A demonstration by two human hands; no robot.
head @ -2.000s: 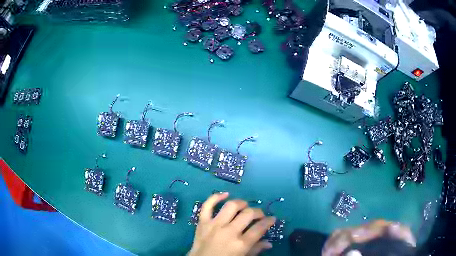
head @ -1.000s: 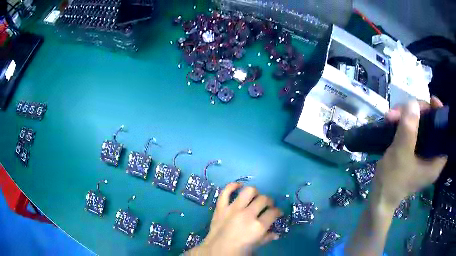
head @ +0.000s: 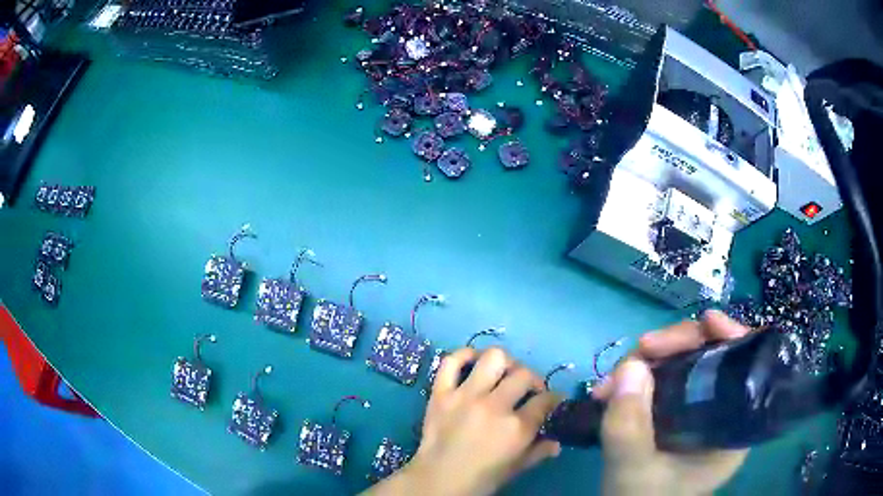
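My right hand (head: 668, 412) grips the black electric screwdriver (head: 712, 392) at the lower right. The screwdriver points left, and its front end is at my left hand's fingertips; the bit is hidden. My left hand (head: 484, 421) is palm down with bent fingers over the row of modules. The part under its fingers is mostly hidden, so I cannot tell if it grips one. Assembled modules with short curled leads lie in two rows to the left, such as one in the upper row (head: 336, 327) and one in the lower row (head: 322, 444).
The white screw feeder (head: 629, 232) stands at the right, with a white box with a red lit switch (head: 799, 199) behind it. A heap of wired round parts (head: 450, 121) lies at the back. Piled modules (head: 799, 291) lie right of the feeder. Clear trays (head: 194, 48) stand back left.
The screwdriver in my right hand has moved from the feeder down and left to my left hand. My left hand has stayed near the same modules. The view has shifted slightly.
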